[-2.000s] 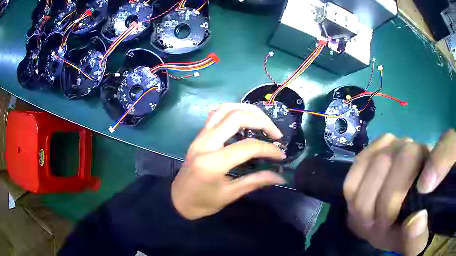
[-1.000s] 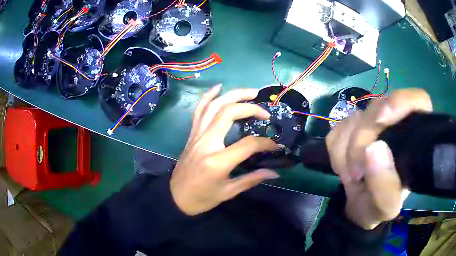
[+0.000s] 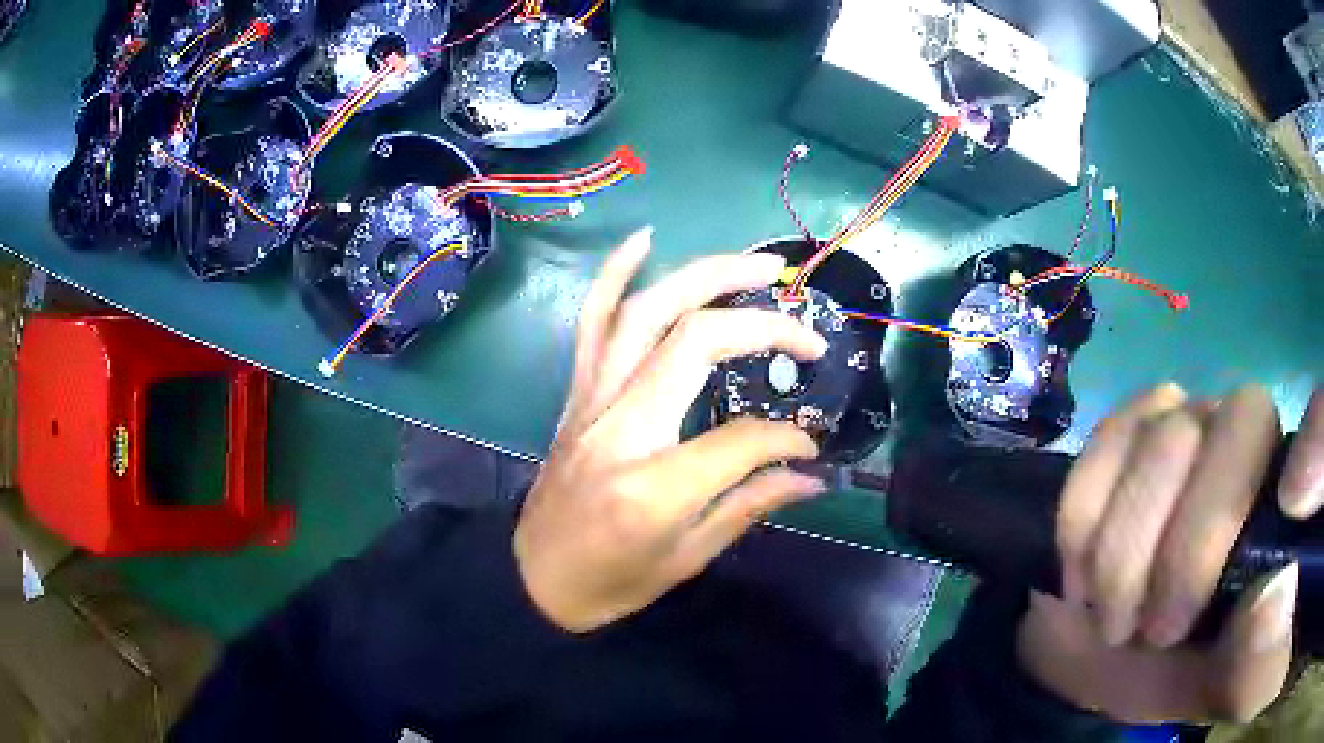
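Note:
A round black motor housing (image 3: 868, 399) with a dark circuit board (image 3: 831, 349) inside lies on the green mat. A wire harness (image 3: 881, 208) runs from it towards the white box. My left hand (image 3: 654, 436) holds the housing's left side, fingers spread over the board. My right hand (image 3: 1176, 552) grips the black electric screwdriver (image 3: 980, 508). Its tip points left, close to my left thumb and the housing's lower edge; whether it touches a screw I cannot tell. A second housing with a silvery board (image 3: 998, 356) lies just to the right.
A white-grey metal box (image 3: 886, 80), likely the screw feeder, stands at the back. Several housings with boards, one near me (image 3: 399, 254), fill the mat's left. The mat's curved edge (image 3: 479, 444) runs in front. A red stool (image 3: 87, 436) stands on the floor at left.
The screwdriver and my right hand have moved down and right, uncovering the second housing. My left hand stays around the first housing, its fingers slightly shifted.

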